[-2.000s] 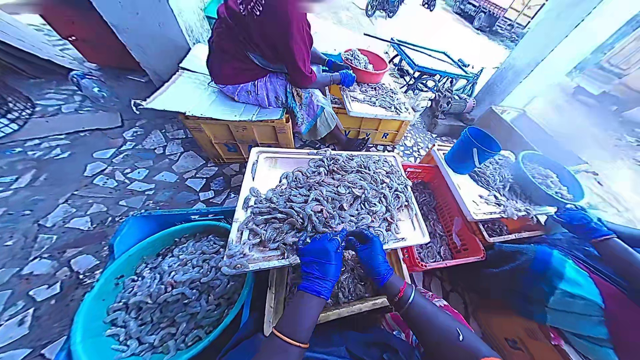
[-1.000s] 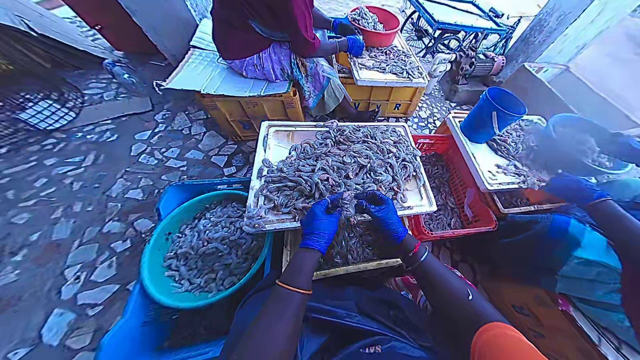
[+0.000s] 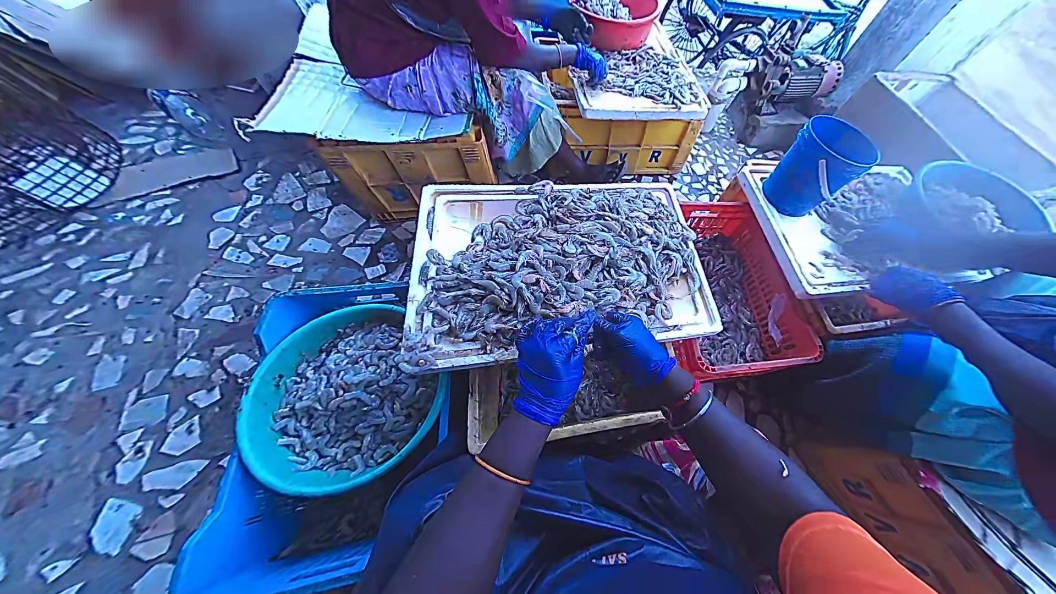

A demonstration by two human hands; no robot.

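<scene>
My left hand (image 3: 551,369) and my right hand (image 3: 631,346), both in blue gloves, meet at the near edge of a white tray (image 3: 450,216) heaped with raw shrimp (image 3: 569,256). Their fingertips are pinched together; what lies between them is too small to make out, probably a shrimp. Under the hands, a crate (image 3: 487,412) below the tray holds a dark mass of shrimp parts. To the left, a teal basin (image 3: 256,429) holds many grey shrimp and rests on a blue plastic crate (image 3: 223,528).
A red crate (image 3: 792,330) with shrimp adjoins the tray's right side. Beyond it are a blue bucket (image 3: 821,165) and a co-worker's gloved hand (image 3: 916,290) at another white tray (image 3: 792,239). Ahead, a seated person works beside a yellow crate (image 3: 631,142) and a red basin (image 3: 619,29).
Both hands stay together at the tray's near edge. The co-worker's gloved hand at right has shifted toward the near edge of that person's tray. The view has moved.
</scene>
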